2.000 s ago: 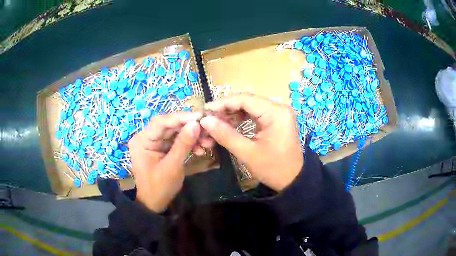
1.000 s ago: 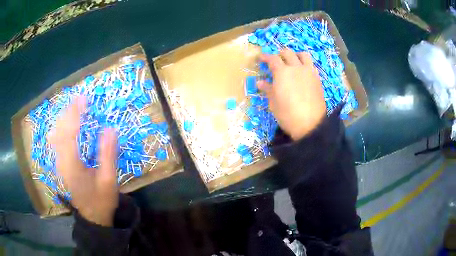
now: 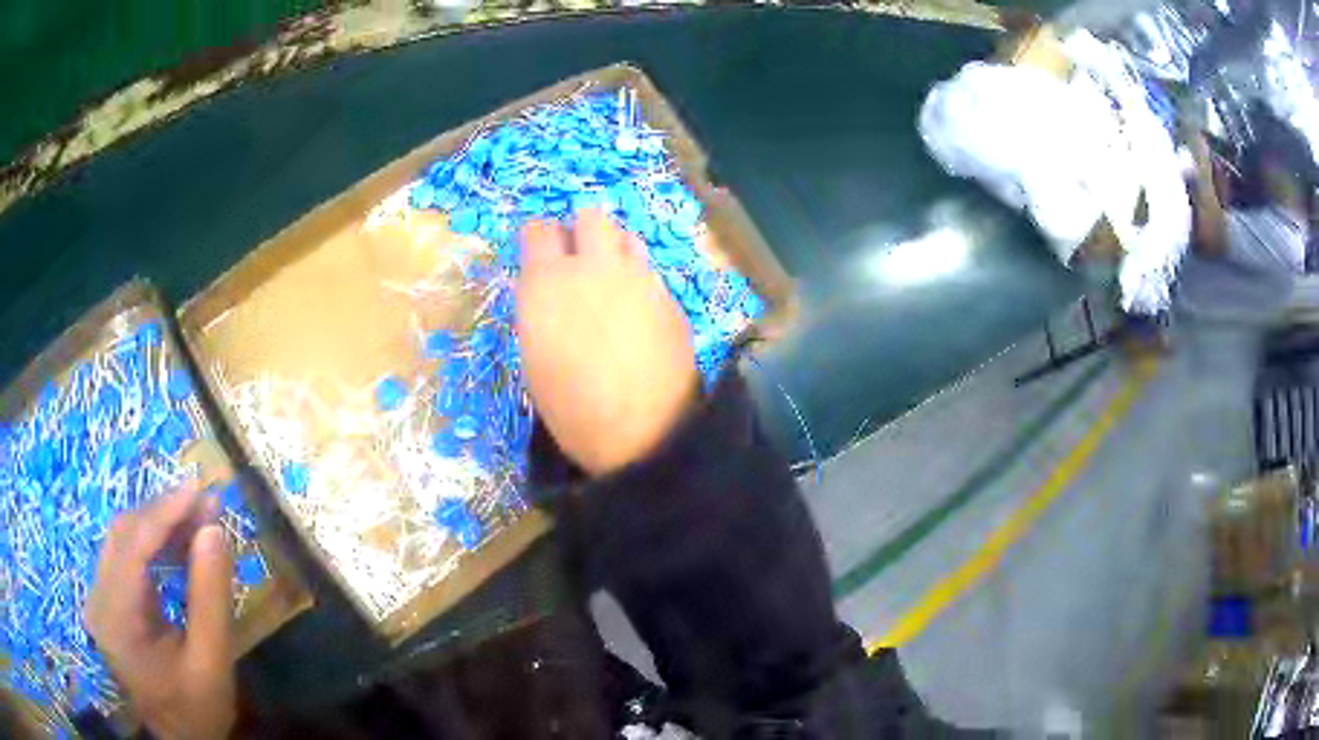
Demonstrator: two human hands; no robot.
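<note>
The right cardboard tray point(image 3: 340, 304) holds blue discs with thin legs point(image 3: 557, 159) toward its far right and middle. A pile of thin whitish straws point(image 3: 326, 477) lies in its near-left part. My right hand point(image 3: 600, 340) is over the discs in this tray, back up; its fingertips are partly hidden among them, so its grip cannot be told. My left hand point(image 3: 171, 607) is at the near right of the left cardboard tray point(image 3: 275, 610), which is full of blue discs and cut off by the picture's edge. Its thumb and fingers are apart, with a blue disc near the fingertips; whether it is held is unclear.
The trays lie on a dark green worktop point(image 3: 810, 159). A green belt with a worn rail point(image 3: 217, 90) runs along the back. At the far right is another person, partly seen, by a white bundle point(image 3: 1013, 145). A grey floor with a yellow line point(image 3: 1013, 535) shows below.
The view has swung right, so the trays appear farther left and the white bundle and floor show more. My right hand stays over the right tray's discs. My left hand's fingers are more curled.
</note>
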